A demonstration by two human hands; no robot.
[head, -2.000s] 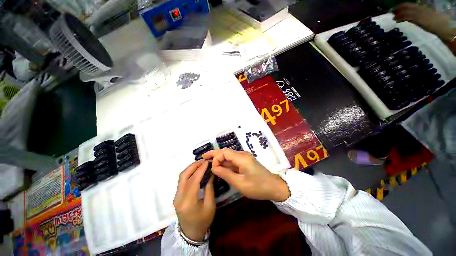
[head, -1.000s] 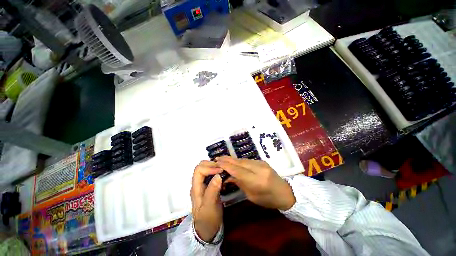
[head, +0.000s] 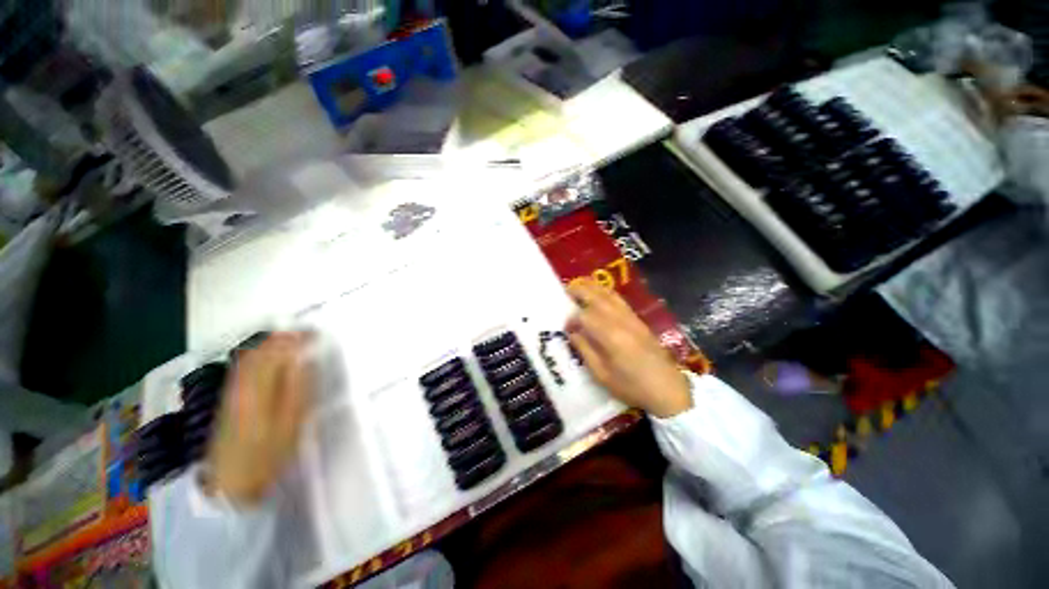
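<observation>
Glossy black housings (head: pixel 464 422) stand in two rows in the near white tray (head: pixel 397 397), right of its middle. More black housings (head: pixel 169 443) lie at its left end, partly hidden by my left hand (head: pixel 262 414). That hand is blurred over the left rows, and whether it holds anything cannot be told. My right hand (head: pixel 621 349) is at the tray's right end with its fingertips by the small dark parts (head: pixel 553 359). Its fingertips are bent down, and I cannot tell whether they pinch a part.
A greyish heap of small parts (head: pixel 407 219) lies beyond the tray. A fan (head: pixel 161 138) and a blue control box (head: pixel 385 78) stand at the back. At right, a full tray of housings (head: pixel 828 178) lies beside another person's hand (head: pixel 1021 98). A crinkled clear bag (head: pixel 566 196) lies by the red print.
My hands have parted from over the right rows. The left moved to the left rows, the right to the small parts. The two right rows are now uncovered. The view has shifted.
</observation>
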